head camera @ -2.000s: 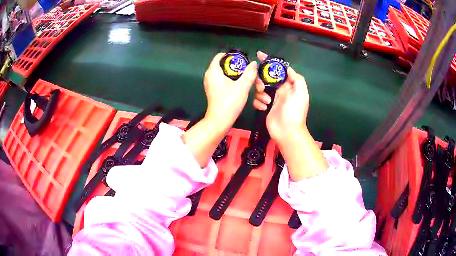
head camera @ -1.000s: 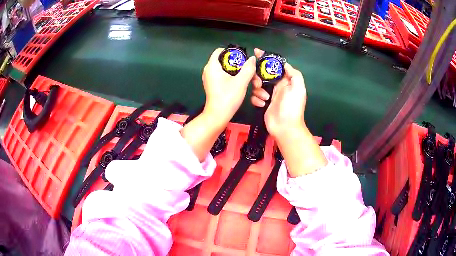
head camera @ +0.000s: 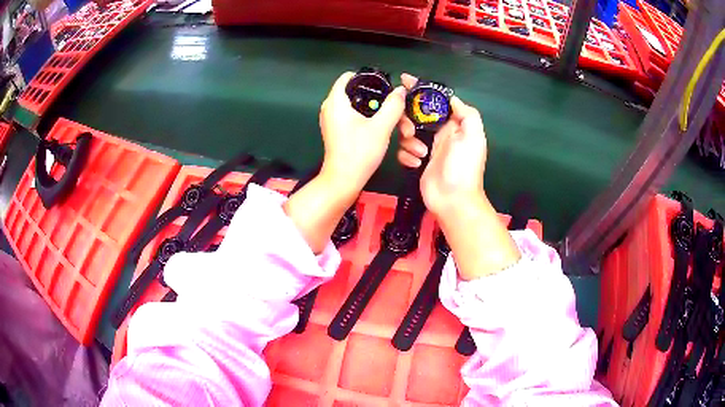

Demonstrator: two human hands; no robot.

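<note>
My left hand (head camera: 354, 135) holds a smartwatch (head camera: 369, 91) face up; its screen is mostly black with a small coloured spot and faint marks. My right hand (head camera: 453, 155) holds a second smartwatch (head camera: 428, 106) beside it, its screen lit yellow and blue, dimmer on the right. Both are above the green surface, beyond the red watch tray (head camera: 374, 366). Several watches lie face down in that tray, one (head camera: 400, 237) between my forearms. My sleeves hide part of the tray.
A red tray with a black looped bundle (head camera: 62, 171) is at left. Stacked red trays (head camera: 620, 318) with black watches stand at right. More red trays (head camera: 326, 16) line the far side of the green bench (head camera: 262, 95). A metal post (head camera: 652, 151) rises at right.
The left-hand watch's screen has gone from the yellow and blue picture to mostly black. The right-hand one looks dimmer. Both hands have shifted very slightly in view and keep their hold.
</note>
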